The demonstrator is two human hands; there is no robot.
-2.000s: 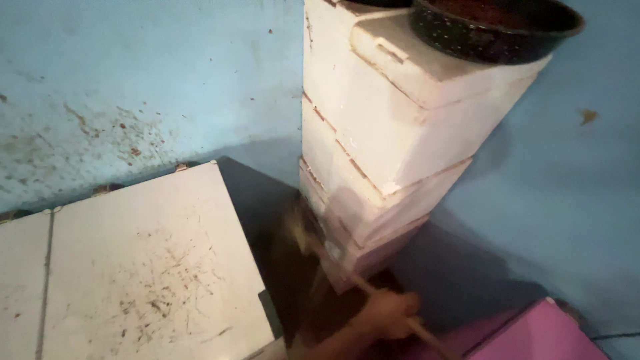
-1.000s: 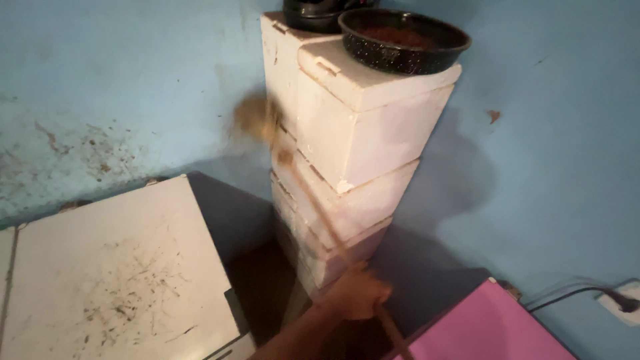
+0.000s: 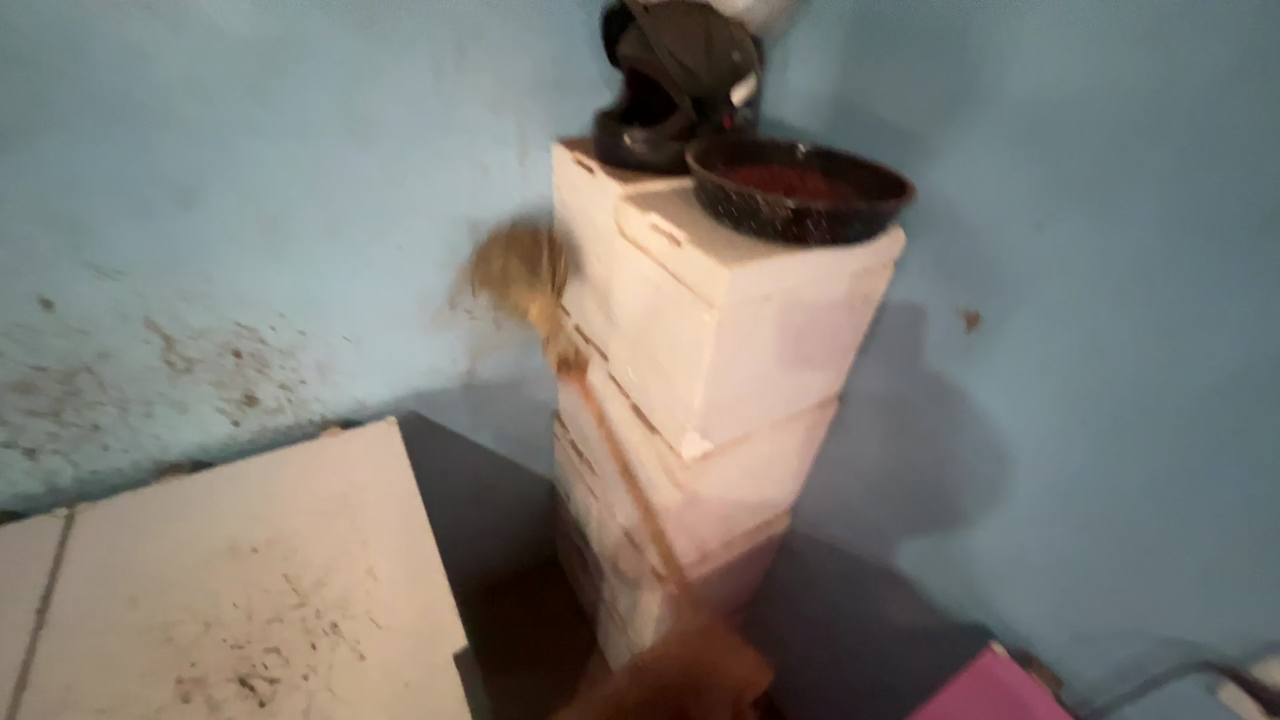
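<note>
My left hand [image 3: 700, 665], blurred at the bottom, is closed around the stick of a broom [image 3: 630, 470]. The stick slants up and left across the side of a stack of white boxes [image 3: 770, 340]. The straw-like broom head [image 3: 518, 270], blurred, is against or close to the blue wall [image 3: 350, 180], just left of the stack. A speckled dark round pan [image 3: 800, 205] with reddish-brown contents sits on top of the boxes, beside what looks like a black helmet [image 3: 680, 85]. My right hand is out of view.
A white flat surface [image 3: 330, 500] scattered with dark debris stands at the left, below a stained stretch of wall. At the lower right are a pink surface [image 3: 975, 690] and a dark cable [image 3: 1150, 680]. A dark gap separates the white surface from the stack.
The broom head has risen from low beside the stack to higher along the wall. My left hand keeps hold of the stick. The view has tilted up, bringing the black helmet-like object into fuller view.
</note>
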